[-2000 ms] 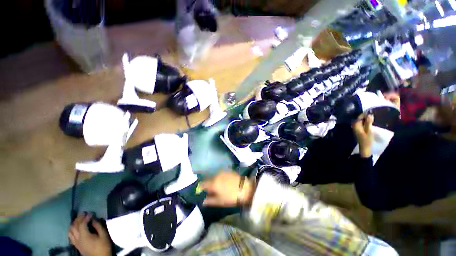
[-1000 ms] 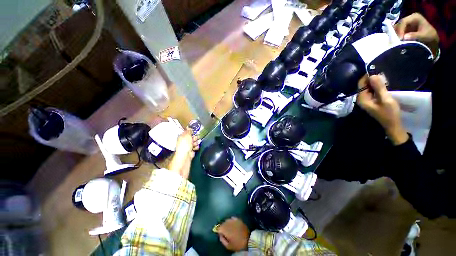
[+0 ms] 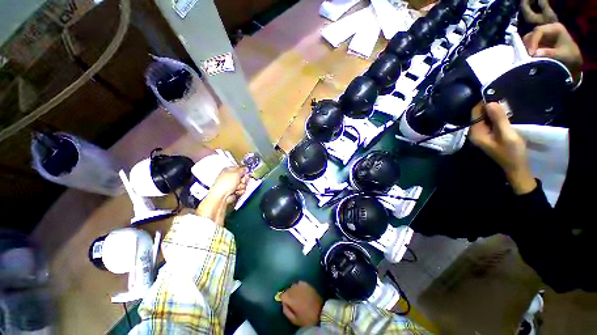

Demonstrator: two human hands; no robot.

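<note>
My left hand (image 3: 226,186) reaches to the foot of the metal post. Its fingertips are beside a small round part (image 3: 251,162), perhaps a tape roll; whether they grip it is unclear. My right hand (image 3: 302,304) is low over the green mat (image 3: 262,258), fingers curled, with a small yellow piece (image 3: 280,296) at the fingertips. A white security camera (image 3: 208,169) lies just behind my left hand, partly covered by it. Another camera (image 3: 149,178) stands left of it, and a third (image 3: 131,252) is nearer, beside my left sleeve.
The slanting metal post (image 3: 226,78) rises behind my left hand. Rows of black-headed cameras (image 3: 362,218) fill the bench to the right. A neighbouring worker's hand (image 3: 501,141) works on a large camera. Two bagged cameras (image 3: 186,98) stand behind. White papers (image 3: 360,29) lie beyond the post.
The view has swung since the oldest frame, and the camera in front of me has left it. My left hand went from low left to the post, then drew back slightly left.
</note>
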